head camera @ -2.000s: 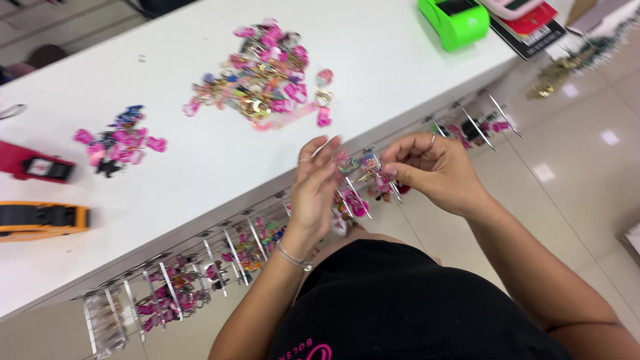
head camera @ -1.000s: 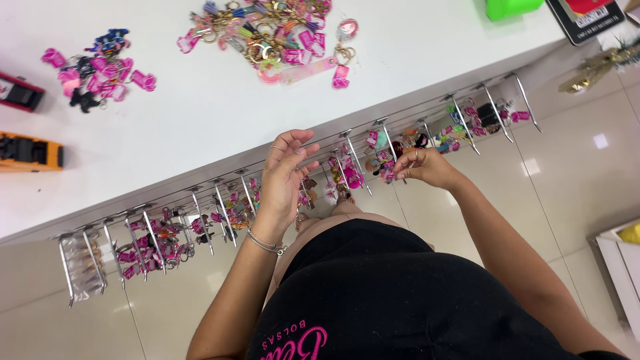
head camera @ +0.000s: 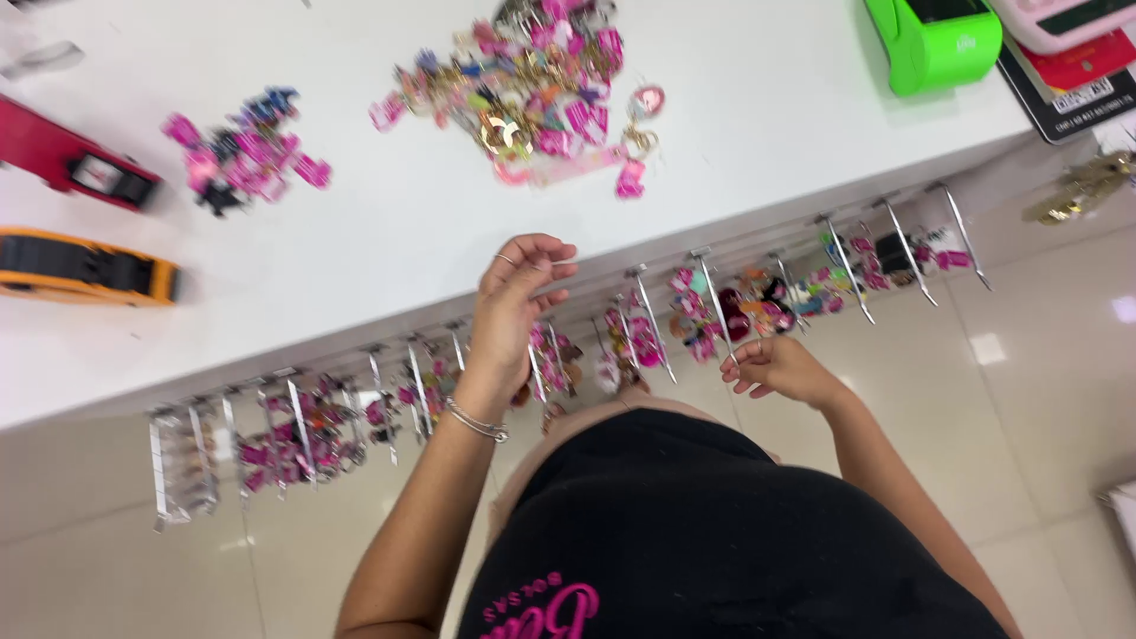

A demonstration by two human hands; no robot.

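My left hand (head camera: 519, 306) is raised by the front edge of the white counter (head camera: 355, 257), fingers loosely curled and apart, with nothing seen in it. Lower right, my right hand (head camera: 768, 364) has its fingertips at the end of a metal display hook (head camera: 715, 306); whether it pinches the hook or a small item cannot be made out. Keychains with pink tags (head camera: 697, 315) hang near that hook. On the counter lie a large pile of keychains (head camera: 532, 98) and a smaller pile (head camera: 248, 155), both with pink tags.
More metal hooks (head camera: 302, 426) with tagged trinkets jut from the counter front. A red tool (head camera: 71, 155) and an orange-and-black one (head camera: 84, 266) lie at left. A green card terminal (head camera: 941, 44) and a pink calculator-like device (head camera: 1056, 22) are at right. Tiled floor shows below.
My hands were close together at the counter edge two seconds ago. The right hand has since moved away from the left, down to the hooks.
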